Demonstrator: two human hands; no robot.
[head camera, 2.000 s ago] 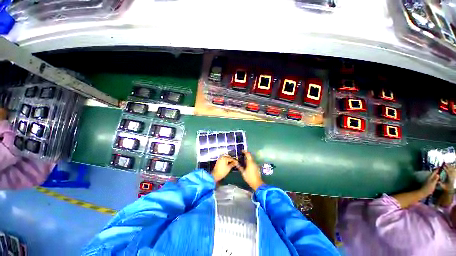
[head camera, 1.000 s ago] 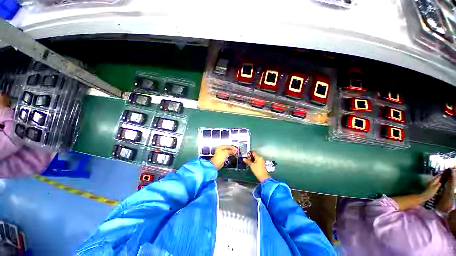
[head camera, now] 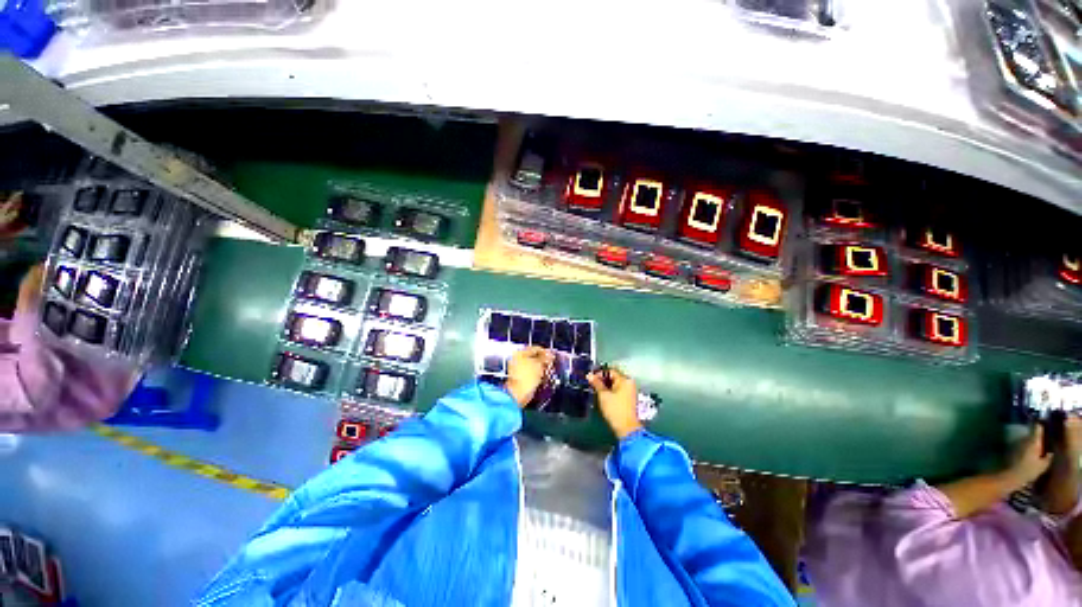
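The pale lens sheet [head camera: 484,347] with a grid of dark rectangles lies on the green bench before me. My left hand [head camera: 530,376] is over the middle of the sheet, fingers bent around something small with a reddish edge, too blurred to name surely; it may be a housing. My right hand [head camera: 616,400] is at the sheet's right edge, thumb and fingers pinched on a small dark thing, perhaps tweezers. A small whitish crumpled scrap [head camera: 648,407] lies just right of my right hand.
A blister tray with dark-faced units [head camera: 398,305] lies at left. Stacked trays of red housings [head camera: 704,215] stand on a brown board [head camera: 489,243] at the back; more red housings [head camera: 859,259] lie at right. People in pink sleeves [head camera: 890,534] work on both sides. A white shelf [head camera: 534,71] hangs above.
My hands have moved apart since two seconds ago; my right hand has shifted right, to the sheet's edge. More of the sheet's lower dark rectangles now show between my hands.
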